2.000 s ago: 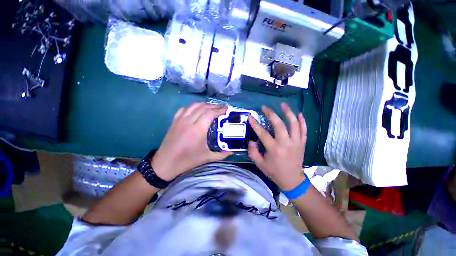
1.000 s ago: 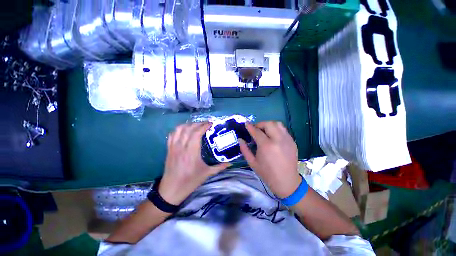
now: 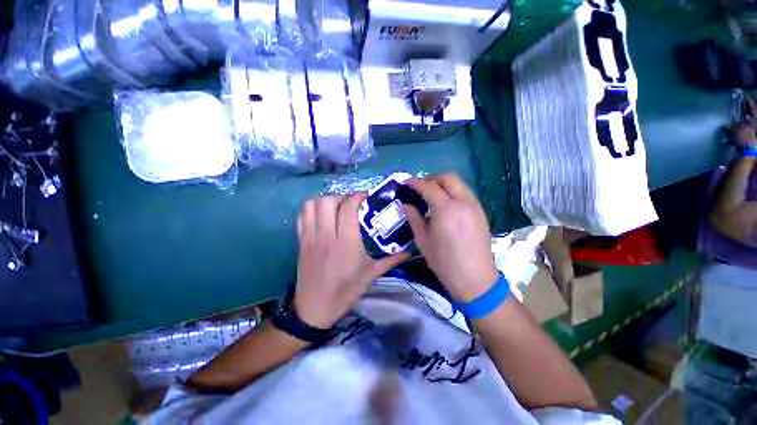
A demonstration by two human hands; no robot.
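Observation:
A palm-sized housing point(image 3: 388, 219) with a black frame around a pale centre is held tilted over the front edge of the green bench mat. My left hand point(image 3: 332, 253) grips its left side, with the thumb along the lower edge. My right hand point(image 3: 455, 236) is at its upper right, with fingers on the black frame point(image 3: 409, 199). Those fingers hide part of the face. Crinkled clear film point(image 3: 349, 183) lies just behind the housing.
Wrapped housings point(image 3: 286, 108) stand behind, with one lying flat point(image 3: 178, 137) at left. The feeder point(image 3: 423, 129) is behind. A liner stack point(image 3: 564, 149) stands right. Wired parts point(image 3: 29, 236) lie on the black mat point(image 3: 50, 286). Another person's arm point(image 3: 735, 195) shows far right.
The view has shifted and turned. The housing is more tilted than before. My right fingers have moved from spread out to close together on the frame's upper right; my left hand still holds the left side.

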